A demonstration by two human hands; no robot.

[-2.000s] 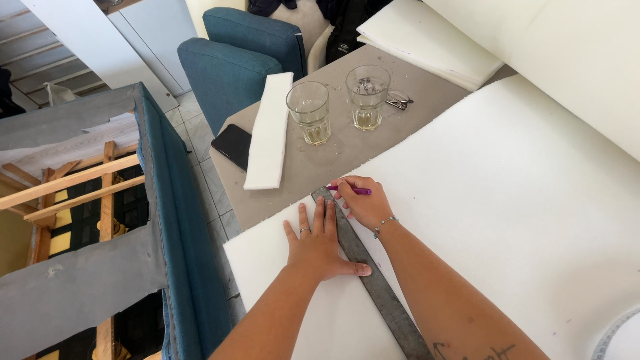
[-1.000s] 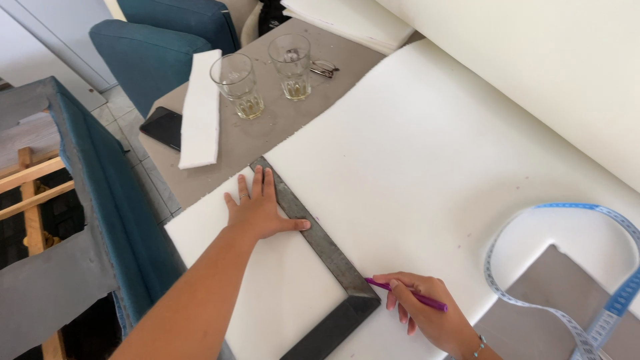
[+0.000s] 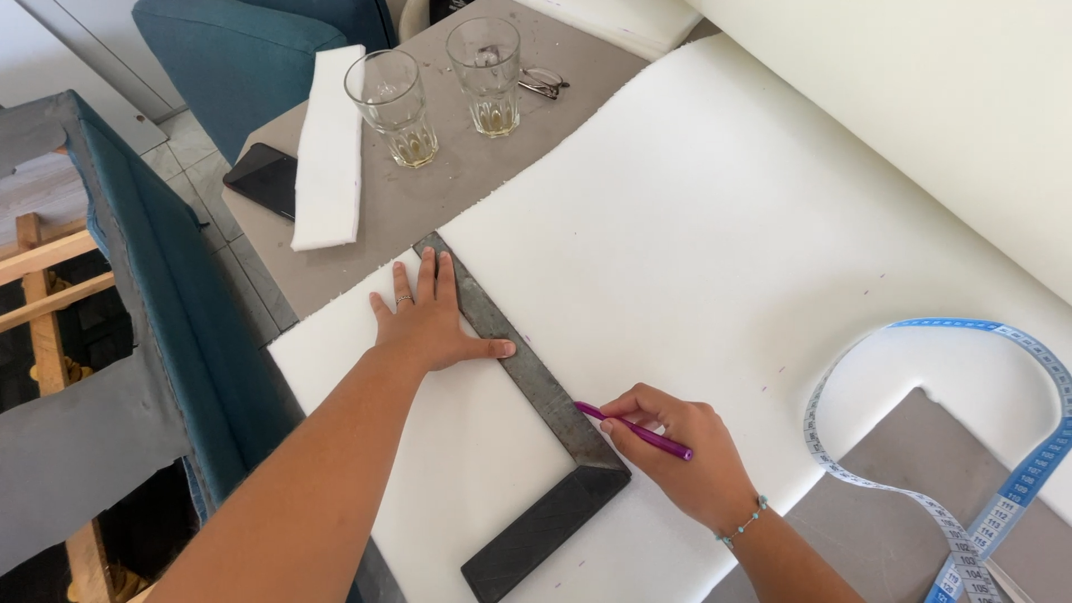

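Note:
A sheet of white foam (image 3: 653,218) lies over the table. A metal try square (image 3: 536,377) rests on it, its long blade reaching the sheet's far edge and its dark stock (image 3: 544,536) toward me. My left hand (image 3: 427,322) presses flat, fingers spread, on the blade and the foam beside it. In my right hand (image 3: 678,444) is a purple pen (image 3: 641,431), its tip at the blade's right edge near the corner. Small purple marks dot the foam.
A blue and white tape measure (image 3: 1047,469) curls at the right. Beyond the foam stand two drinking glasses (image 3: 394,109) (image 3: 486,75), with eyeglasses (image 3: 544,82), a phone (image 3: 264,180) and a foam strip (image 3: 328,151). Rolled foam (image 3: 938,92) is at upper right; an upholstered wooden frame (image 3: 151,251) stands left.
My right hand with the pen has moved from the blade's far end, beside my left hand, down to near the square's corner. My left hand still holds the blade down. The view has shifted.

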